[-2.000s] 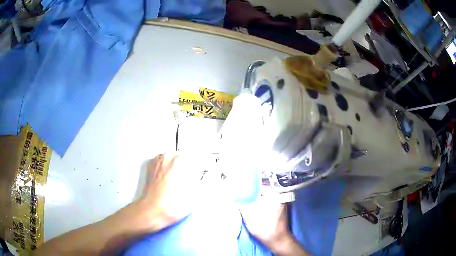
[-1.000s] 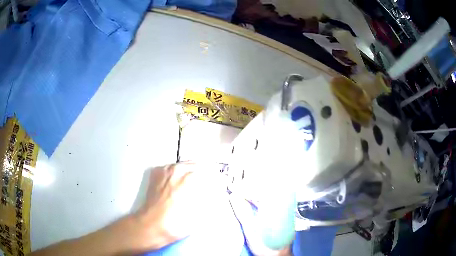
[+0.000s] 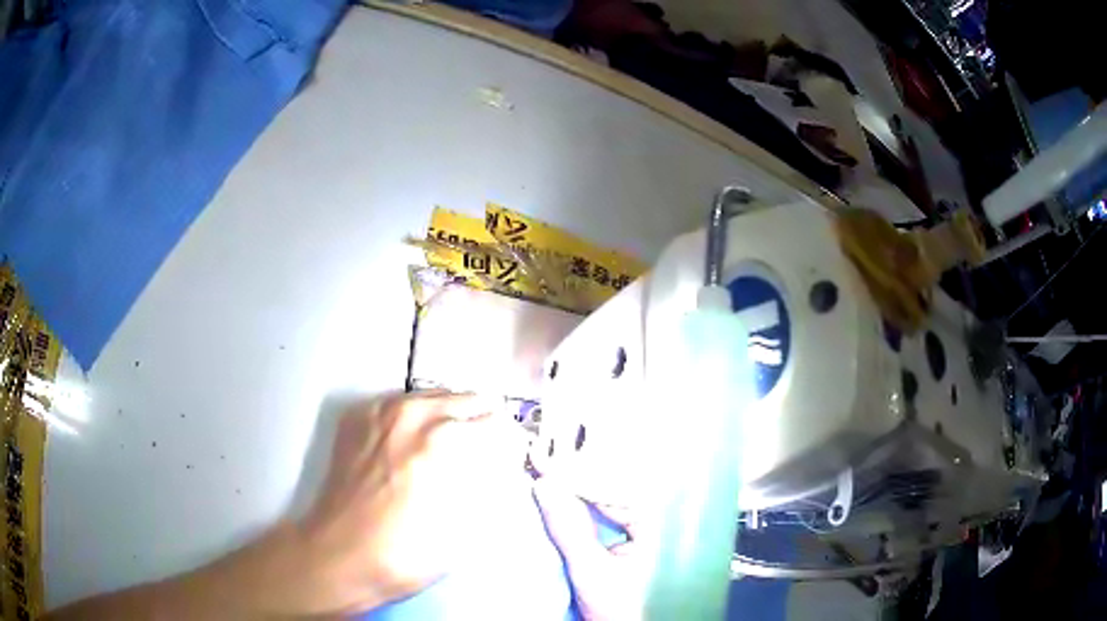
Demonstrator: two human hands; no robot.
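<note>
A light-blue garment panel (image 3: 427, 603) lies under both hands at the bottom, washed out by glare. My left hand (image 3: 386, 503) lies on it left of the needle area and holds it down, fingertips lost in glare. My right hand (image 3: 591, 543) is just right of it, partly hidden by the lamp, with blue cloth between its fingers. The white sewing machine head (image 3: 807, 364) stands at the right. Its mint-green lamp (image 3: 702, 534) glares over the work. The small metal parts near the needle (image 3: 529, 419) are close to both hands; the needle itself cannot be made out.
Blue cloth pieces (image 3: 121, 134) lie at the upper left. Yellow printed tape (image 3: 486, 257) is stuck behind the needle area, and more tape (image 3: 18, 485) is at the left edge. The white table (image 3: 255, 303) has a raised back edge. Dark cloth and clutter (image 3: 716, 91) lie beyond it.
The view has shifted, so the machine head sits further right and larger. Both hands remain by the needle area. My right hand shows more beside the lamp than one second ago.
</note>
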